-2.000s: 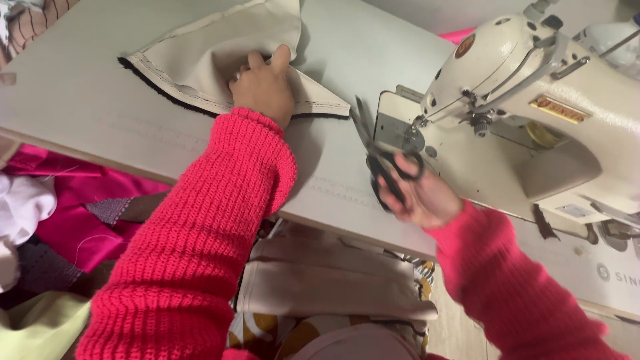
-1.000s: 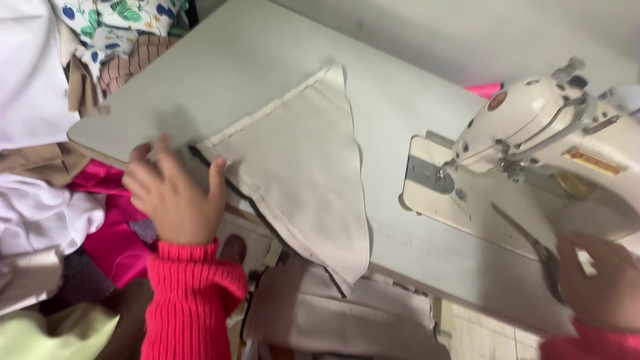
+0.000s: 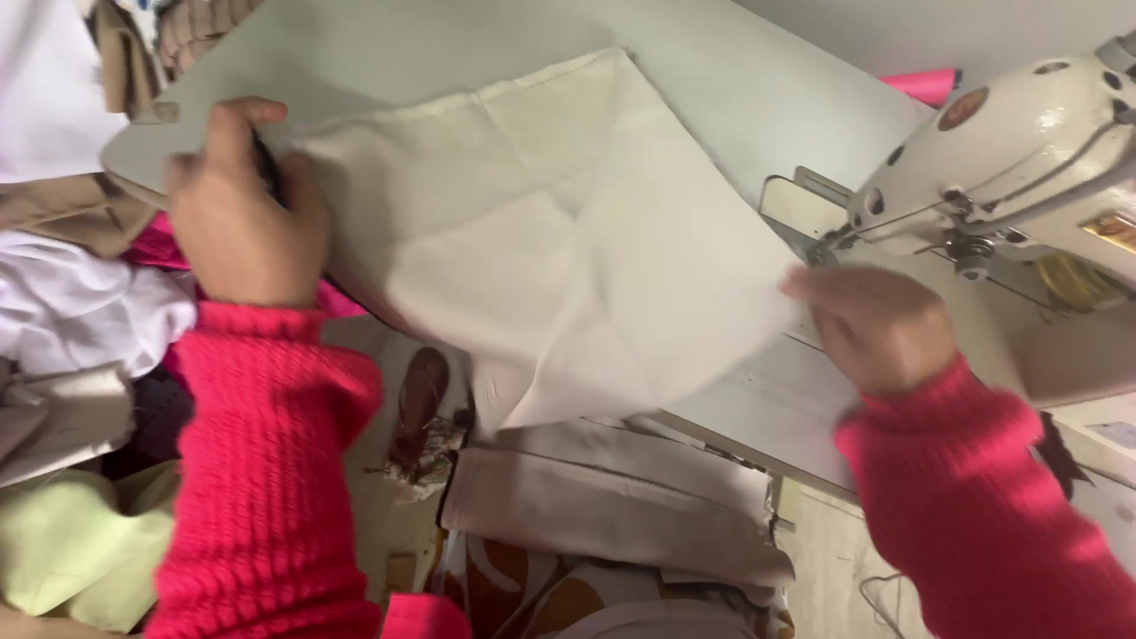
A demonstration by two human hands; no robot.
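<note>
A beige fabric piece (image 3: pixel 568 240) is spread between my two hands over the pale tabletop, its lower part hanging past the front edge. At its left end my left hand (image 3: pixel 253 209) grips the cloth, with a bit of black edging between thumb and fingers. My right hand (image 3: pixel 874 324) pinches the cloth's right edge, close to the needle area of the white sewing machine (image 3: pixel 994 160); motion blurs it. One row of stitching shows near the cloth's top corner. The scissors cannot be seen in this view.
The sewing table (image 3: pixel 728 53) runs under the cloth, with a pink object (image 3: pixel 923 86) behind it. White cloth (image 3: pixel 89 297), light green cloth (image 3: pixel 80 541) and other fabrics are heaped at the left. Folded beige cloth (image 3: pixel 612 506) lies below the table edge.
My right hand has let go of the scissors and taken the fabric's right edge. The fabric, lying as a folded triangle a second ago, is now opened wider. My left hand has taken hold of its left end.
</note>
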